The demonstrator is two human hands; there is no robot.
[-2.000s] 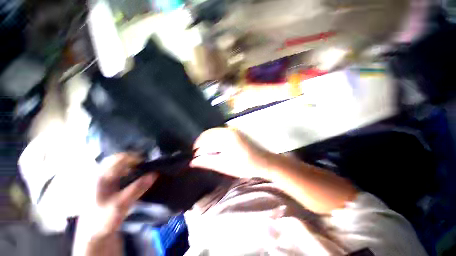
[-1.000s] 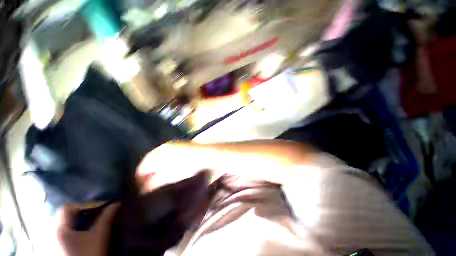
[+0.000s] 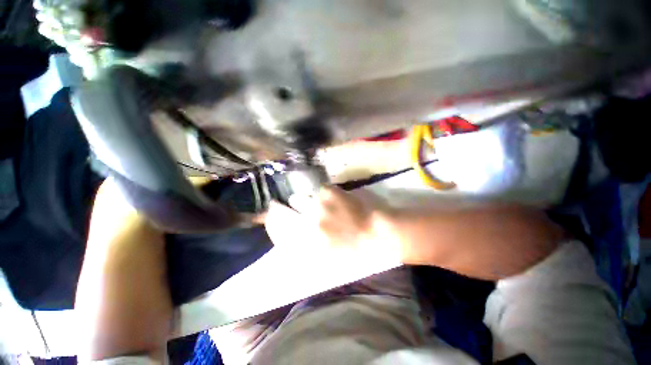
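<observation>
Dark cloth (image 3: 218, 258) lies on the white table under the sewing machine head (image 3: 400, 50), and more hangs at the far left. My left forearm reaches up beside it. My left hand (image 3: 241, 219) is mostly hidden behind a curved grey-white part, perhaps the lamp (image 3: 132, 135); only fingertips show at the cloth. My right hand (image 3: 335, 219) is at the cloth's right edge, just below the presser foot area (image 3: 303, 175), fingers bent together on it. Glare and blur hide the finger detail.
A yellow scissors handle (image 3: 426, 160) lies on the table right of the needle area, with a red thing (image 3: 457, 125) beside it. The table's front edge runs just above my lap. Something blue shows at the right edge. The machine head hangs low over my hands.
The view has moved close to the machine head. The cloth, held up over my lap before, now lies on the table under the head. Both hands have moved up to the needle area.
</observation>
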